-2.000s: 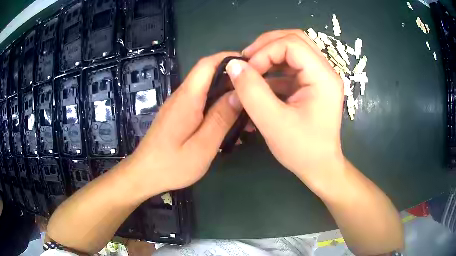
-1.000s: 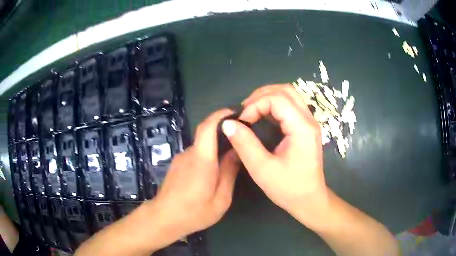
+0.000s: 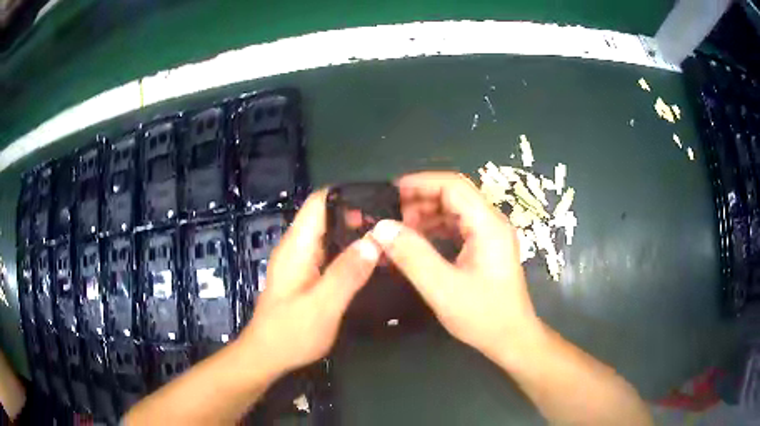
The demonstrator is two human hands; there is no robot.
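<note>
A black phone housing [image 3: 363, 200] is held up in front of me, its end with window-like openings facing me. Skin shows through one opening. My left hand [image 3: 312, 270] grips its left side, thumb on the front face. My right hand [image 3: 454, 266] is at its right side, with its thumb tip next to the left thumb on the face. Fingers behind the housing are partly hidden. Whether a small piece is under the thumbs cannot be told. A small pale tab [image 3: 392, 322] shows just below the hands.
A glossy black blister tray [image 3: 232, 225] with housings fills the left. Pale strips [image 3: 533, 208] lie in a loose pile right of my hands. More pale bits [image 3: 667, 110] lie far right, beside another black tray [image 3: 733, 183]. A white rail [image 3: 375, 42] crosses the back.
The housing has turned from nearly edge-on to face me, showing its openings. My left hand has opened out along its side, thumb tips now close together. The view has shifted, showing more of the white rail.
</note>
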